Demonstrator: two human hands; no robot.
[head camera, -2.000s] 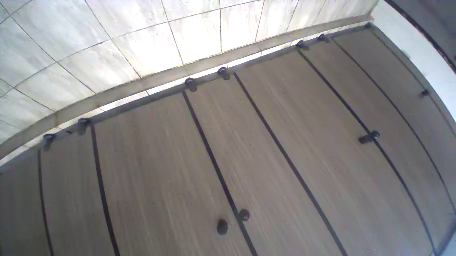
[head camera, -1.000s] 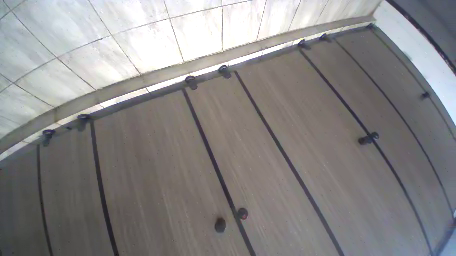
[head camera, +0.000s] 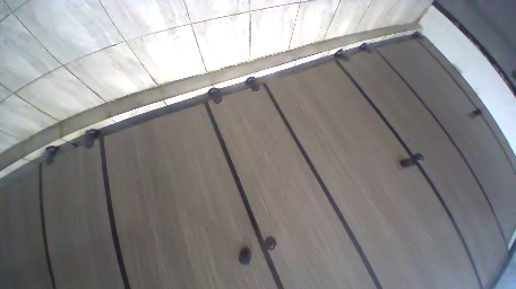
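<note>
Neither my left hand nor my right hand is in the picture. A row of wood-grain cubicle doors and panels (head camera: 164, 197) fills the lower and right part of the view, which is turned upside down and tilted. Dark gap lines run between the panels. A dark round door knob (head camera: 245, 255) sits beside a small round latch with a red mark (head camera: 271, 243). Another pair of dark fittings (head camera: 412, 160) is further right. The doors look closed.
Short dark partition feet (head camera: 252, 84) stand along a raised tiled edge (head camera: 186, 88). Pale marbled floor tiles (head camera: 164, 48) cover the upper left. A white wall strip (head camera: 475, 62) and a dark grey area (head camera: 486, 22) are at the upper right.
The view has shifted very slightly, so the knobs and panel lines sit a little further left. Nothing in the scene itself has visibly moved.
</note>
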